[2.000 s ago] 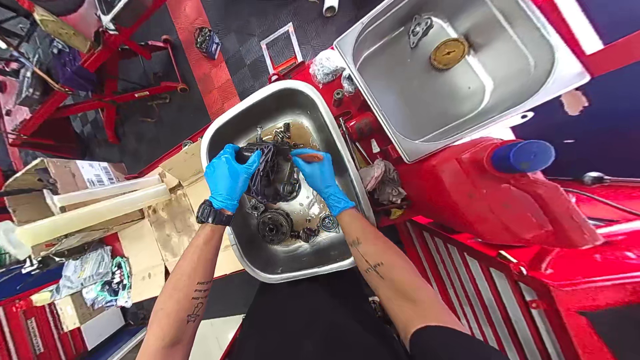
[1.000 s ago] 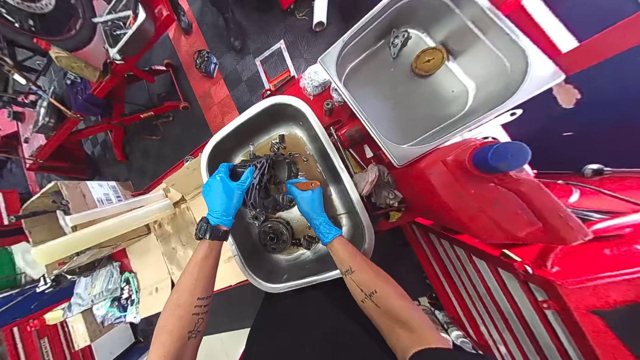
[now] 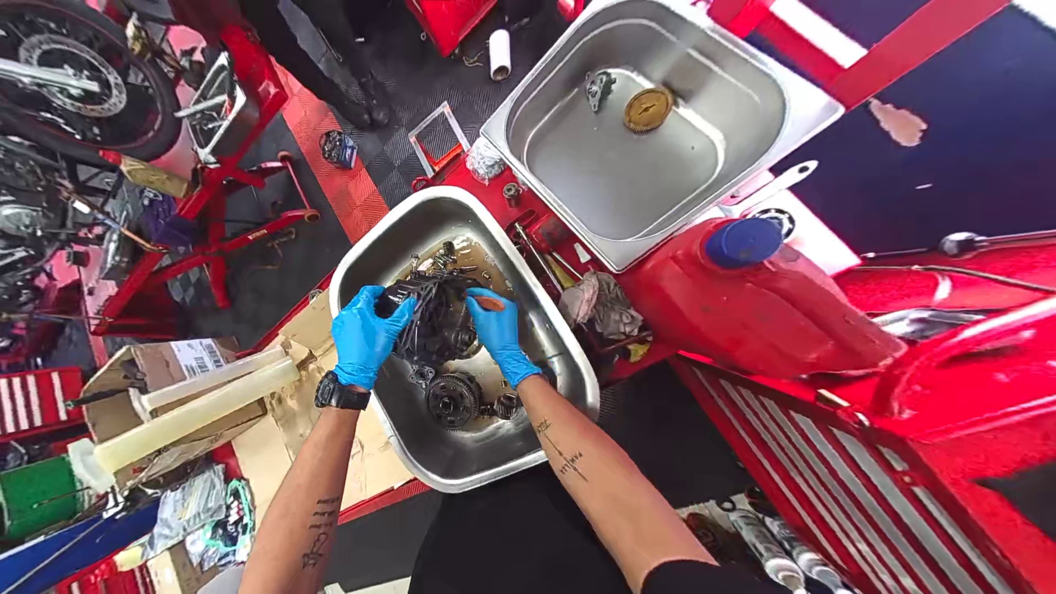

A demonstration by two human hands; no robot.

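Note:
A dark, dirty engine casing [image 3: 429, 318] lies in a steel basin [image 3: 462, 474] with brownish liquid, amid small metal parts. On its left edge my left hand [image 3: 367, 330], in a blue glove, is closed. My right hand [image 3: 497, 330], also gloved, grips a small tool with an orange-brown handle [image 3: 488, 304] against the casing's right side; the tool's working end is hidden. Nearer to me in the basin sits a round toothed gear [image 3: 453, 400], with smaller metal parts beside it.
A second steel basin [image 3: 610, 239] holds a brass-coloured gear [image 3: 648, 109] and a small metal part [image 3: 598, 89]. Right of the first basin are a crumpled rag [image 3: 606, 305] and a red jerrycan [image 3: 751, 305] with a blue cap. Cardboard [image 3: 289, 412] lies at left; another person's legs [image 3: 322, 66] are beyond.
The view has shifted somewhat. Another person's legs now show more fully at the upper left. Both my hands remain at the casing.

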